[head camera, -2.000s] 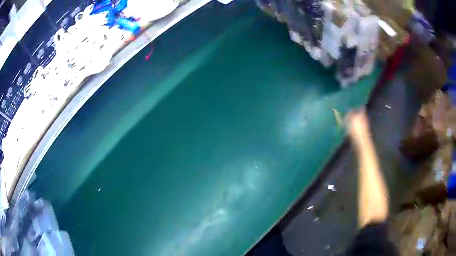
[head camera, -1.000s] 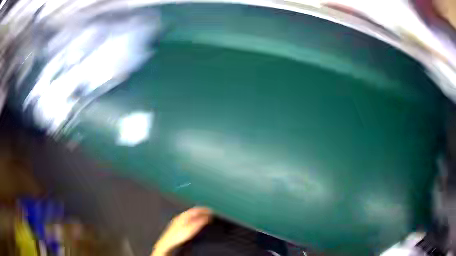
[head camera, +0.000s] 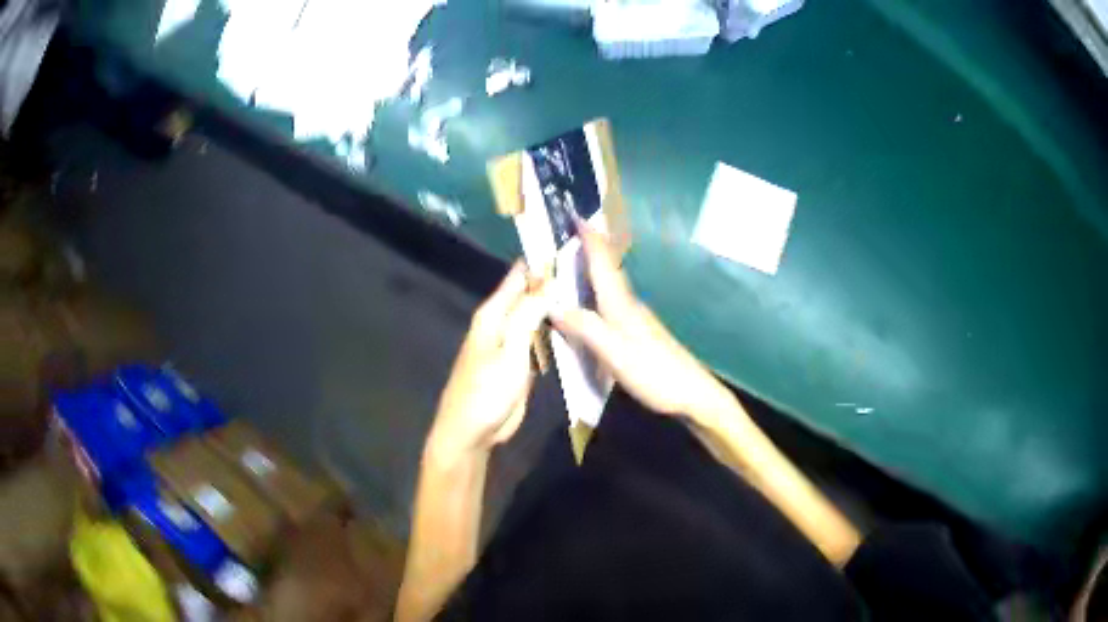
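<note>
A small retail box (head camera: 565, 182) with white and dark printed sides and brown open flaps is held over the front edge of the green bench. My left hand (head camera: 492, 365) grips its left side. My right hand (head camera: 632, 346) is on its right side, fingers on the printed face. The inside of the box is hidden. A lone white square card (head camera: 746, 219) lies on the green top to the right of the box.
A heap of white leaflets (head camera: 322, 61) lies at the back left. Small white bundled cables (head camera: 434, 128) lie near it. A white stack (head camera: 656, 27) is at the back. Blue boxes (head camera: 134, 419) and brown cartons (head camera: 237, 480) stand on the floor at lower left.
The view has swung to the leaflet heap and floor boxes. Both hands are now in view, holding the retail box; only one hand showed before, at the bench edge.
</note>
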